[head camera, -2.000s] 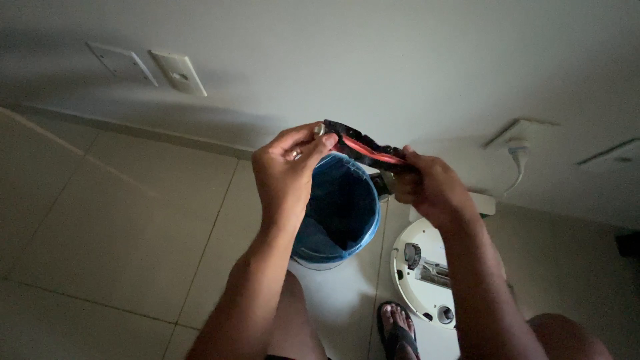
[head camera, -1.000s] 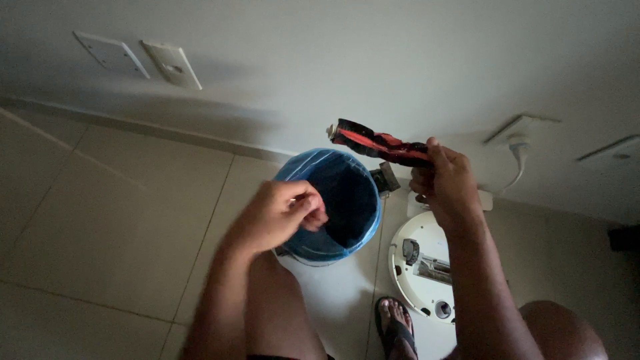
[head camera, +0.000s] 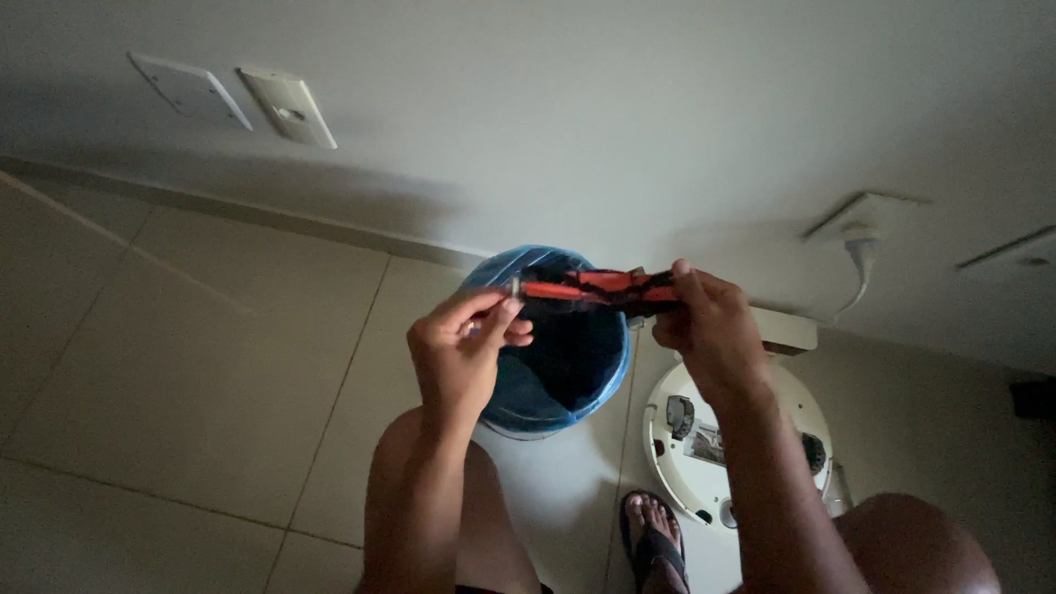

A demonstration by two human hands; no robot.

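Observation:
A red and black roller brush (head camera: 598, 286) lies roughly level above a trash bin lined with a blue bag (head camera: 594, 404). My left hand (head camera: 466, 346) pinches the pale tip at the brush's left end between thumb and fingers. The other end sits in the grip of my right hand (head camera: 714, 330). An upturned white robot vacuum (head camera: 701, 478) rests on the floor below my right hand, partly hidden by my right forearm.
Behind the robot vacuum stands a white dock (head camera: 784, 330) at the wall. A white plug (head camera: 862, 252) with a cord is in a wall outlet. Two wall plates (head camera: 289, 107) are at upper left. My sandalled foot (head camera: 656, 536) is beside the vacuum.
My left hand was at the brush, then away from it over the bin one second ago; now it holds the left end again. The brush has come lower, over the bin's opening.

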